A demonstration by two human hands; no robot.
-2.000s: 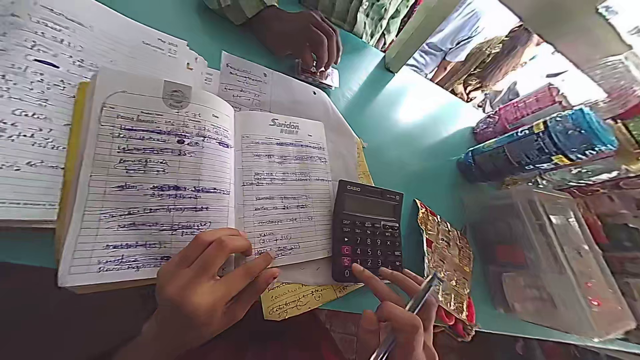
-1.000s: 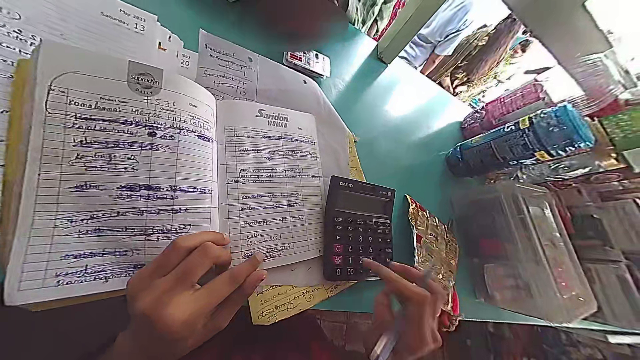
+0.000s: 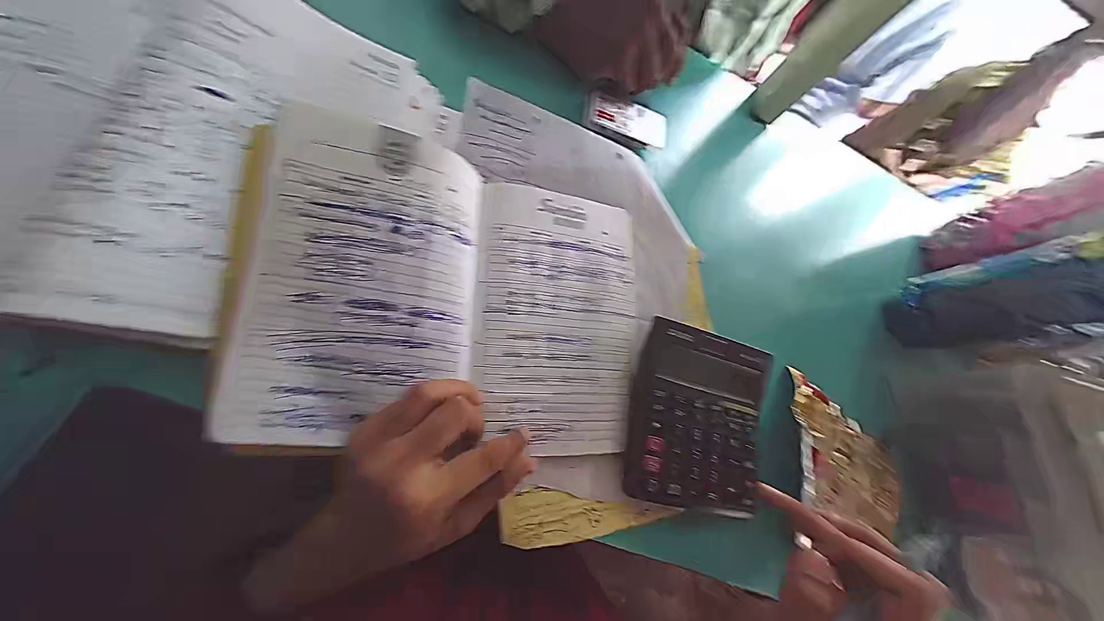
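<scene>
My left hand [image 3: 440, 470] rests on the lower part of an open ruled notebook [image 3: 556, 345], with its index finger on the right page. Both pages carry handwriting, much of it struck through. A dark desk calculator [image 3: 697, 418] lies to the right of the notebook. The index finger of my right hand [image 3: 849, 548] reaches to the calculator's lower right corner. Something small and bright, perhaps part of a pen, shows between the fingers of my right hand; blur and the frame edge hide the rest.
Written sheets [image 3: 129, 190] lie at the left on the teal table [image 3: 742, 259]. Another person's hand [image 3: 612, 43] is beside a small white box [image 3: 627, 119]. A torn gold packet [image 3: 849, 461] lies right of the calculator, near a blurred plastic container [image 3: 975, 448] and blue packets [image 3: 1000, 293].
My right hand has moved from the calculator's lower keys to its lower right corner. The other person's hand rested on the small white box two seconds ago and is now just above it.
</scene>
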